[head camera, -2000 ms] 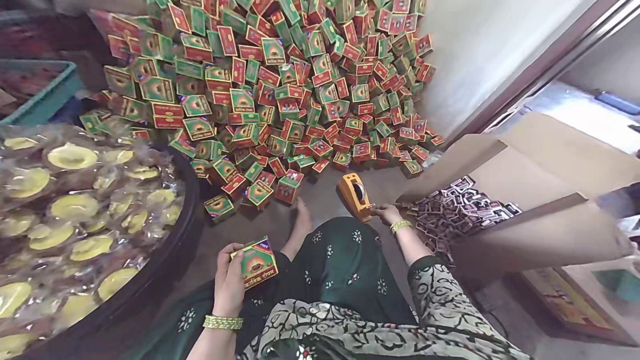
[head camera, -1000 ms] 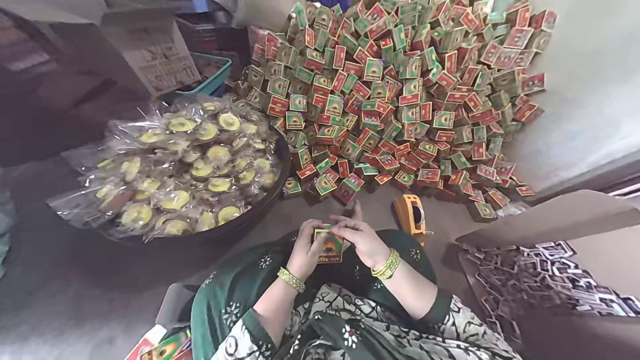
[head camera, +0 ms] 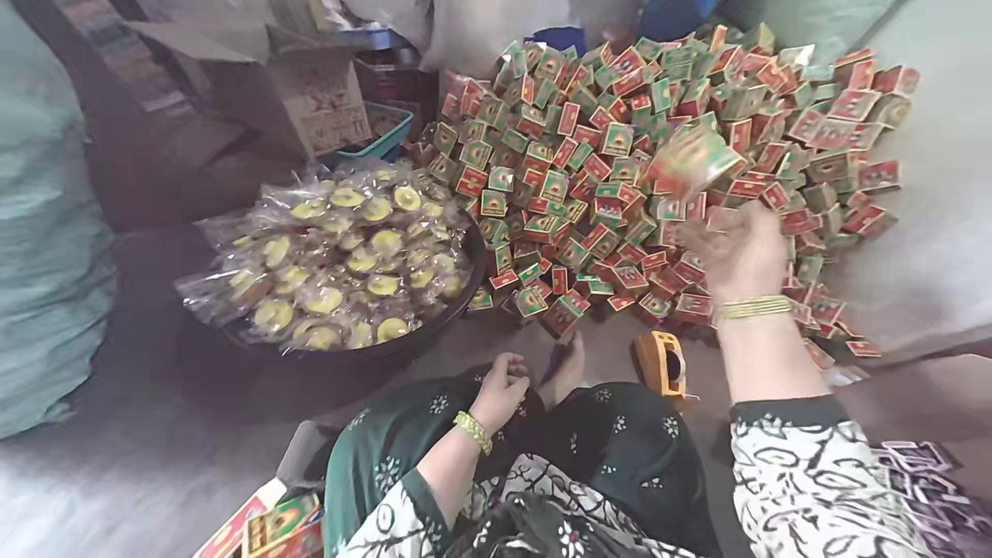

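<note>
My right hand (head camera: pixel 732 232) reaches over the pile of small red and green cardboard boxes (head camera: pixel 612 209), blurred, with its fingers apart. Just beyond the fingertips a blurred box (head camera: pixel 694 159) appears to be in the air, apart from the hand. Over my lap is my left hand (head camera: pixel 502 387), its fingers loosely curled and nothing seen in them. An orange tape dispenser (head camera: pixel 661 363) lies on the floor between my knee and the pile.
Left of the pile, a dark round tub (head camera: pixel 465 291) holds clear-wrapped items with yellow discs. Behind it are a teal basket (head camera: pixel 391 139) and an open carton (head camera: pixel 322 101). More printed boxes (head camera: pixel 283 527) lie at lower left, small dark pieces (head camera: pixel 930 480) at lower right.
Both hands were together on a box over my lap; now they are apart, the right one out over the pile. The view has swung left.
</note>
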